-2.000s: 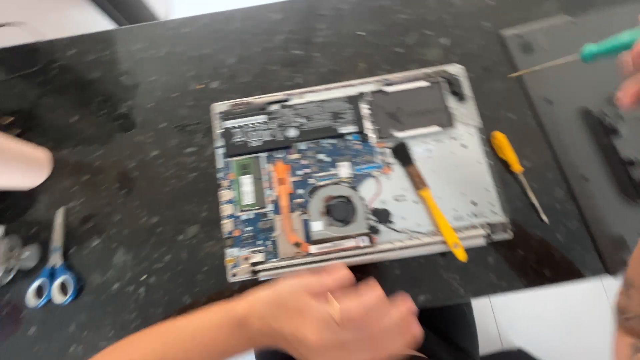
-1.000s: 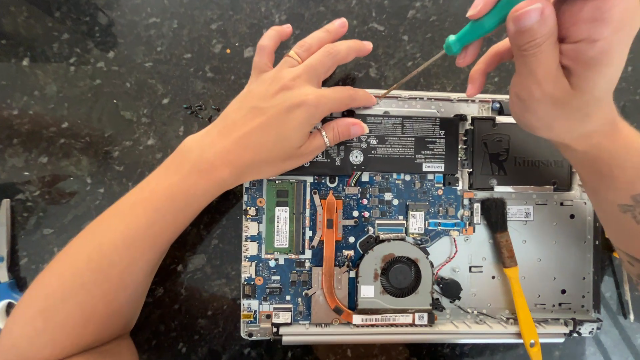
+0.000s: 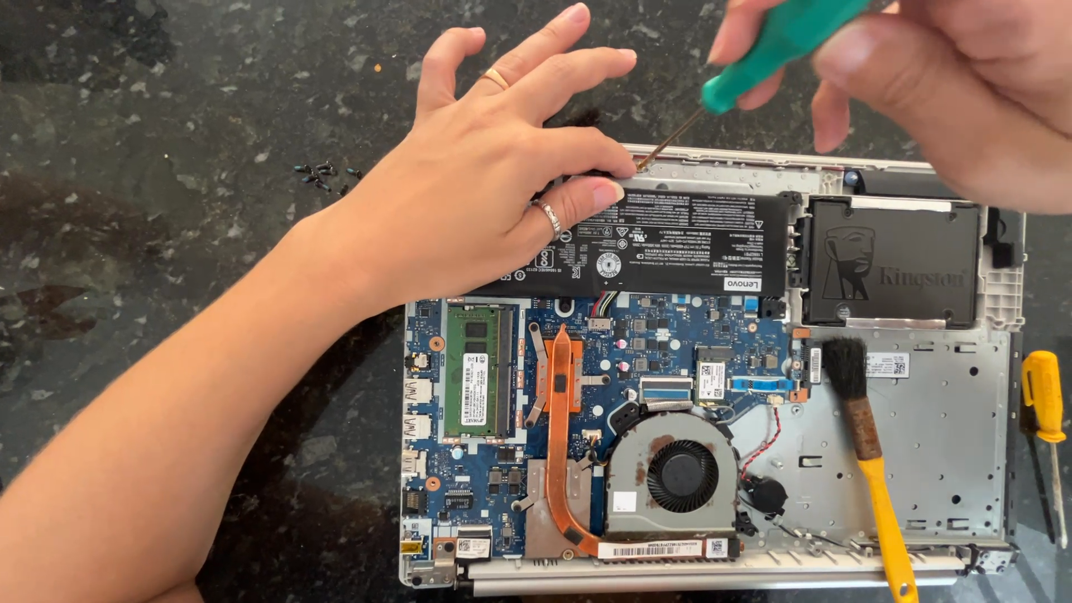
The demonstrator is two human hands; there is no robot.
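Observation:
An opened laptop base (image 3: 904, 452) lies on a dark speckled stone worktop. My right hand (image 3: 946, 92) grips a green-handled screwdriver (image 3: 775, 50), whose tip meets the laptop's upper edge. Beside that tip, my left hand (image 3: 502, 142) presses thumb and forefinger together at the edge of the black Lenovo battery (image 3: 695, 243); whether something small is between them is hidden. A Kingston drive (image 3: 892, 264) sits right of the battery. Below are the blue motherboard (image 3: 670, 335), a green memory module (image 3: 476, 373), a copper heat pipe (image 3: 559, 444) and the cooling fan (image 3: 670, 477).
A yellow-handled brush (image 3: 879, 494) lies across the laptop's metal shell, bristles upward in view. Right of the laptop rests a yellow-handled screwdriver (image 3: 1043, 398). Several small dark screws (image 3: 318, 176) lie on the worktop just left of my left wrist.
My left hand has moved from below the laptop to its upper edge. The green screwdriver has come from the far right to that edge. The view has shifted much closer.

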